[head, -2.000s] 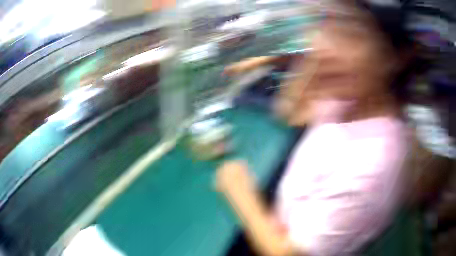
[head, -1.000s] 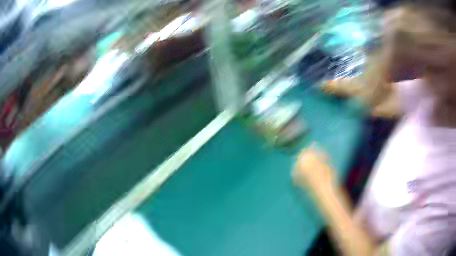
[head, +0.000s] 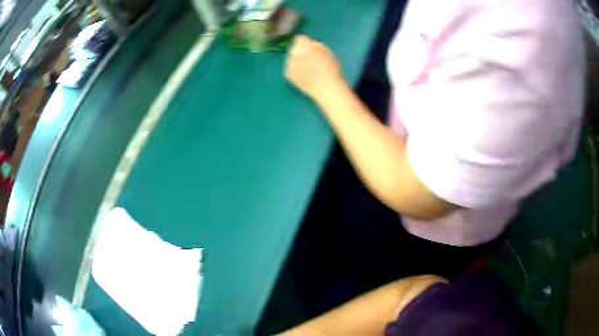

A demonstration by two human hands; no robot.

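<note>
A flat white stack (head: 148, 272), perhaps thin sleeves or bags, lies on the green bench top at the lower left. A loose pale bluish piece (head: 77, 320) is beside it, cut off by the bottom edge. A bare forearm (head: 368, 307) with a dark purple sleeve, apparently my own, enters at the bottom; its hand is beyond the bottom edge. Neither of my hands is in view.
A neighbour in a pale pink top (head: 486, 105) sits at the right, a closed hand (head: 314, 65) beside a blurred press fixture (head: 266, 31). A post (head: 210, 13) stands by the pale rail (head: 131, 154). The dark green belt (head: 79, 151) curves along the left.
The view has tilted down and steadied. The white stack now shows almost whole, and the bluish piece and the purple-sleeved arm have come into view. The neighbour's face has left the picture.
</note>
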